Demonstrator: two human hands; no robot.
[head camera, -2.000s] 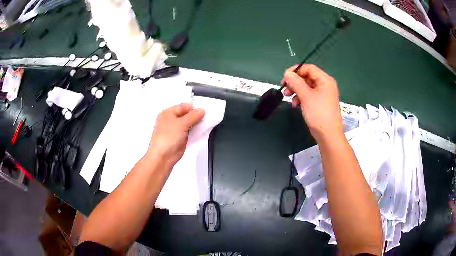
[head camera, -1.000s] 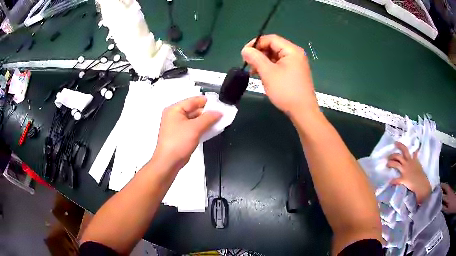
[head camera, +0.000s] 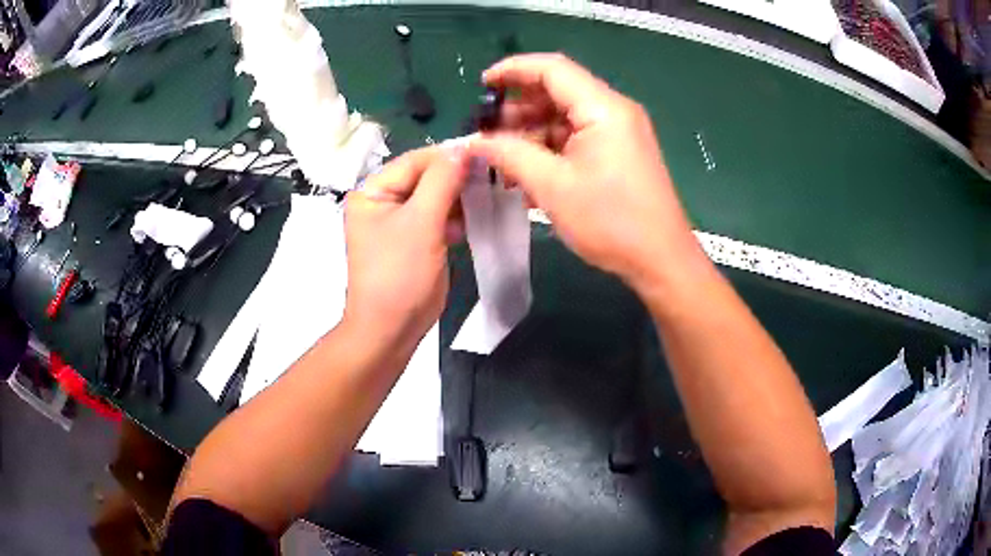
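Note:
My left hand (head camera: 402, 234) and my right hand (head camera: 587, 163) meet above the bench's middle. Both pinch the upper end of a narrow milky sleeve (head camera: 498, 261), which hangs down. The black stemmed product's small dark end (head camera: 489, 106) shows at my right fingers; its body is not seen clearly and seems to be inside the sleeve. The stack of empty white sleeves (head camera: 299, 293) lies under and beside my left forearm. One black product (head camera: 468, 469) lies at the bench's front centre, and another dark one (head camera: 624, 451) lies right of it, blurred.
A pile of black products (head camera: 147, 326) lies at left with a white packet (head camera: 172, 226) and a red-handled tool (head camera: 62, 293). Cream crumpled wrap (head camera: 299, 98) stands behind the stack. Packed sleeves (head camera: 924, 456) fan out at right. The green conveyor (head camera: 782, 163) carries loose black products at upper left.
My hands have come together, and the black body at the sleeve's mouth is no longer visible. The sleeve now hangs clear of the stack. Another person's hand has left the packed sleeves, which lie farther right.

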